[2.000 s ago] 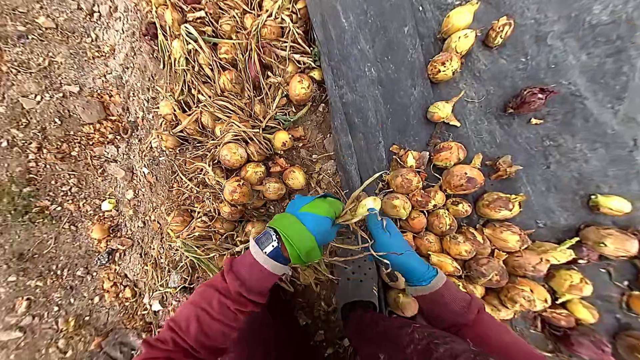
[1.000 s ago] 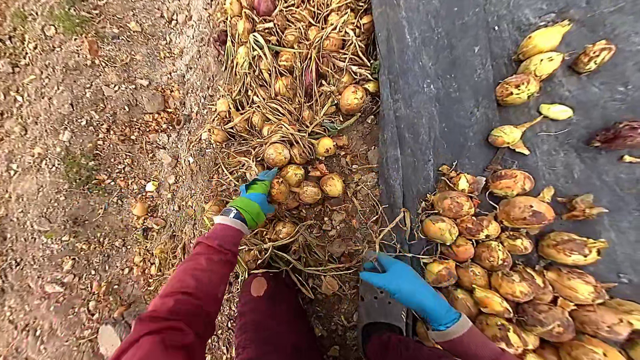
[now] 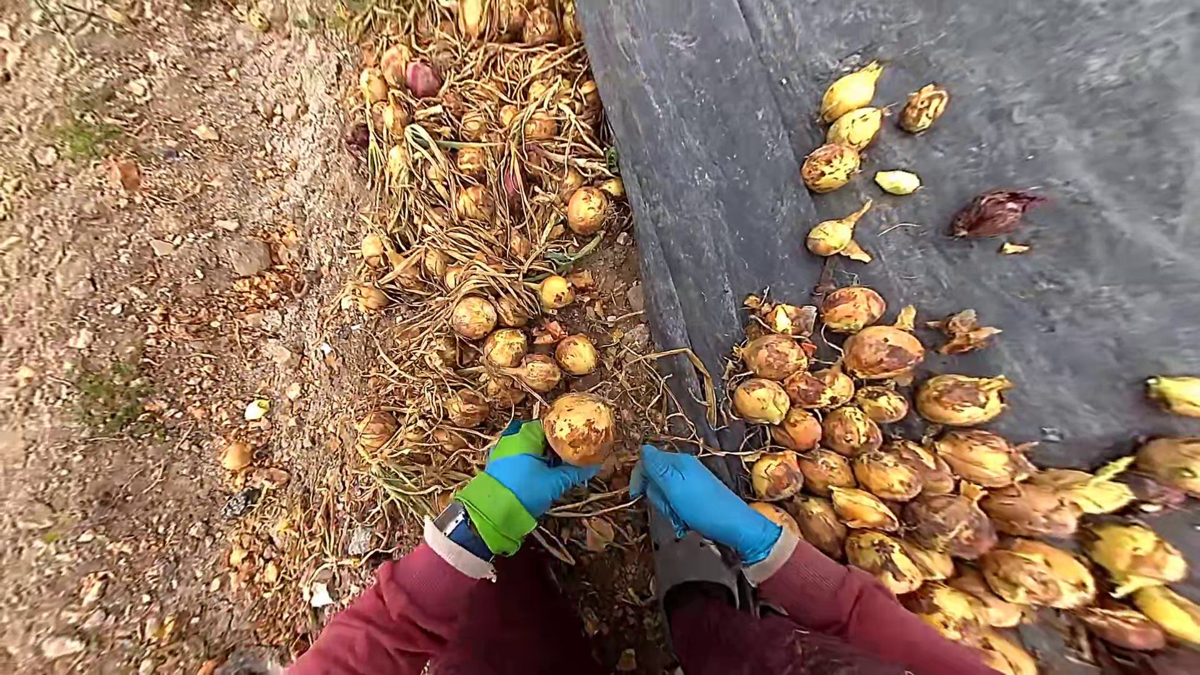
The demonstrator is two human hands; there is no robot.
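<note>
My left hand [image 3: 525, 478], in a blue glove with a green wrap over it, holds a large yellow onion [image 3: 579, 428] above the edge of the row of dried onions. To its right is my right hand [image 3: 698, 497], blue-gloved, fingers bent and close together beside thin dry stalks; whether it pinches any of them is unclear. Loose yellow onions [image 3: 506, 347] with dry tops lie just beyond my left hand. Trimmed onions [image 3: 886, 476] are heaped on the dark ground sheet [image 3: 712, 206] at the right.
A red onion [image 3: 994, 213] and a few yellow ones [image 3: 831, 167] lie farther up the sheet. Stony bare soil [image 3: 169, 375] runs along the left. A grey shoe [image 3: 694, 562] stands at the sheet's edge, below my right hand.
The left hand reached among the onions in the row a second ago; now it holds a large onion near my right hand. A small pale onion appears on the sheet after the earliest frame.
</note>
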